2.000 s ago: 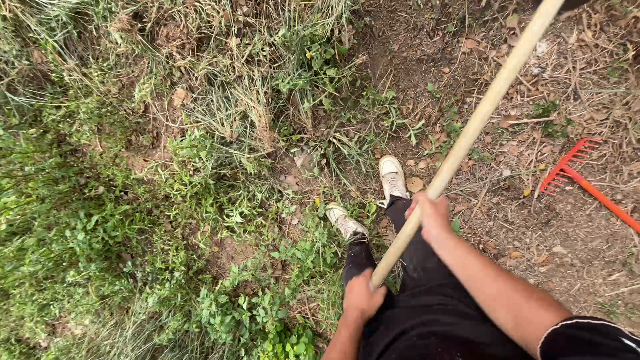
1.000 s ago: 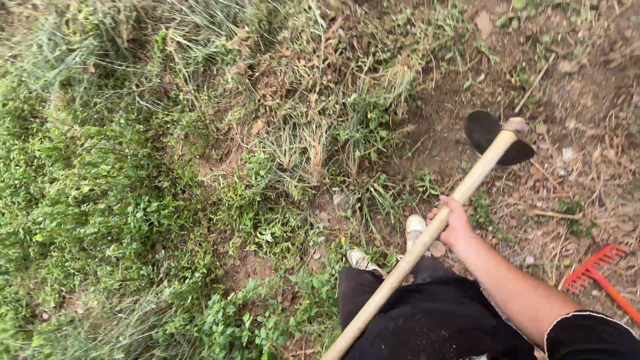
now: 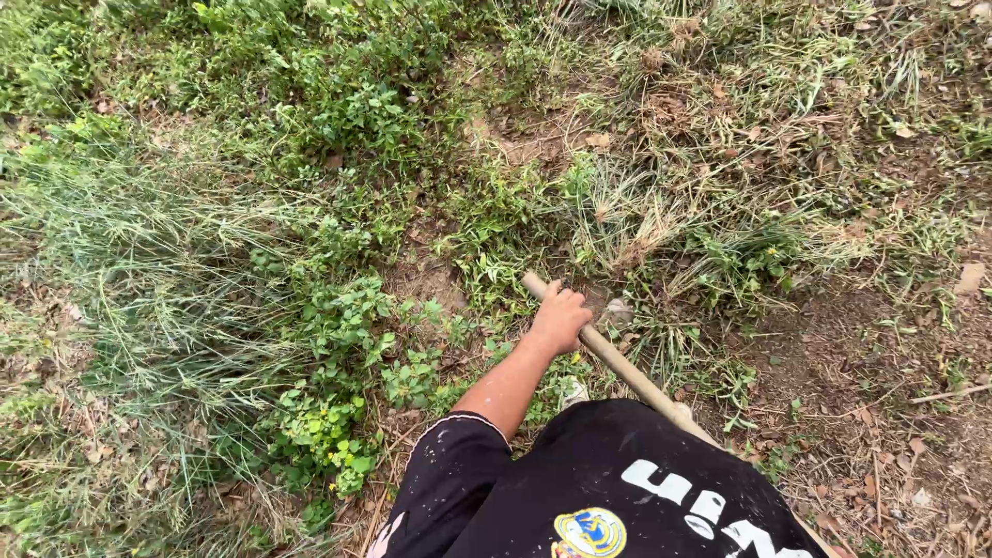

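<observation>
A wooden hoe handle (image 3: pixel 639 381) slants from mid-view down to the right, passing beside the person's dark shirt. Near its upper left end my left hand (image 3: pixel 559 319) is closed round the wood, with the round butt sticking out just past the fingers. My right hand is out of view, and the hoe's metal head does not show either. Part of a pale shoe (image 3: pixel 573 392) shows below my left hand, next to the shirt.
Low leafy weeds (image 3: pixel 333 372) and a clump of long grass (image 3: pixel 186 271) cover the left. Uprooted, drying grass (image 3: pixel 682 155) lies at the upper right. Bare brown soil (image 3: pixel 845 349) with dry leaves and twigs (image 3: pixel 953 393) spreads on the right.
The view has swung left; the red rake and the hoe's head are out of it now. The handle, which slanted up to the right, now slants down to the right. My right hand has gone from view.
</observation>
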